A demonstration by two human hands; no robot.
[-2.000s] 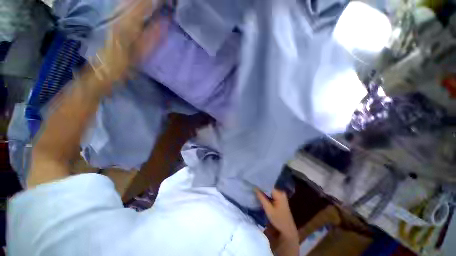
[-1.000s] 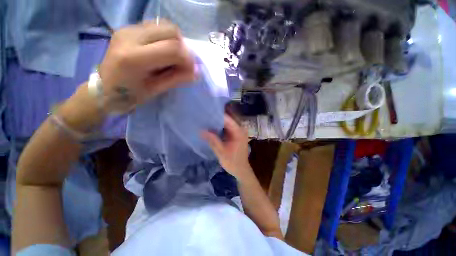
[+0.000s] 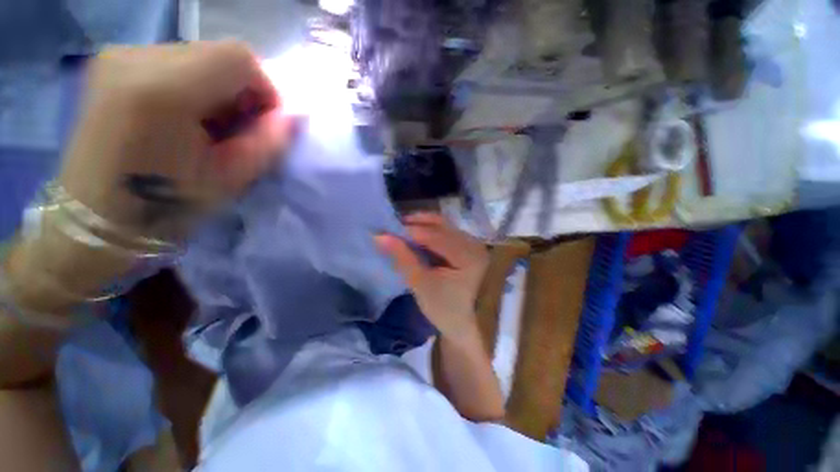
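Light blue-grey garment pieces (image 3: 295, 249) hang bunched in front of my body, over my lap. My left hand (image 3: 175, 138) is large and blurred at the upper left, fingers curled at the top edge of the cloth. My right hand (image 3: 447, 267) is at the right side of the cloth, its thumb and fingers on the cloth edge. The overlock machine (image 3: 553, 69) stands just beyond, with its lit needle area (image 3: 345, 83) blurred above the cloth.
Grey forked strips (image 3: 536, 180) hang at the table edge. A tape roll (image 3: 672, 145), yellow-handled scissors (image 3: 637, 198) and a dark red stick (image 3: 704, 157) lie on the white table (image 3: 751, 175). Below are a cardboard box (image 3: 553, 323) and a blue crate (image 3: 599, 323) holding cloth.
The view has turned from the cloth heaps at the left towards the machine. My left hand has come from the heaps to the bunched cloth and now looks larger and further left.
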